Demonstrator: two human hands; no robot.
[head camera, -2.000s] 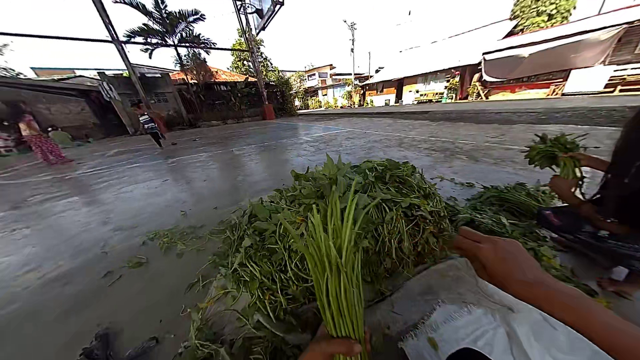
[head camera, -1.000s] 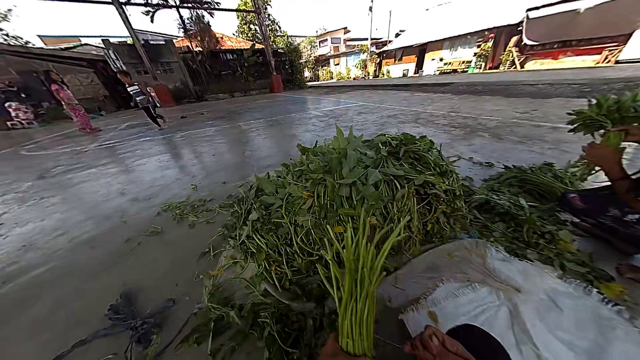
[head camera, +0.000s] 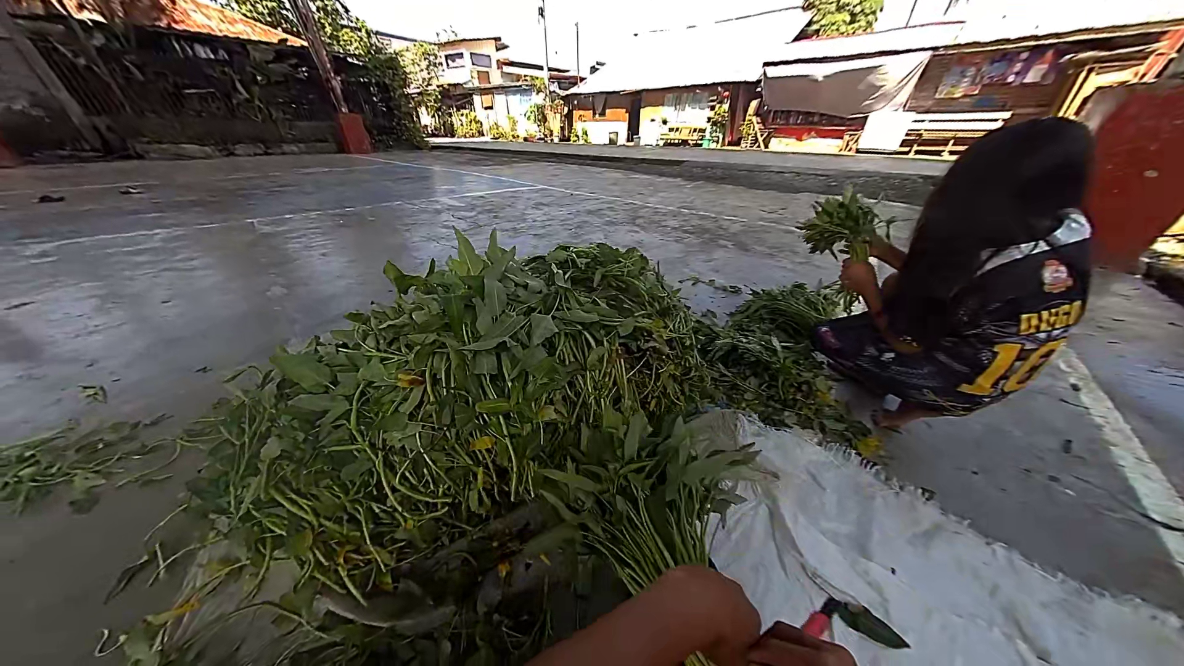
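My left hand is closed around a bunch of leafy green stems, whose leaves point up and away, at the bottom centre. Just right of it, low in the view, my right hand grips a small knife by its red handle, the dark blade pointing right over a white woven sack. Part of the right hand is cut off by the lower edge. Beyond both hands lies a large heap of leafy greens.
At the right a person squats, holding another bunch of greens. More greens lie between that person and the heap. Loose stems lie on the wet concrete at left. A red post base and houses stand behind.
The view has swung right. The bunch in my left hand now shows leaves at its far end, where bare stems stood up before. A knife now shows in my right hand.
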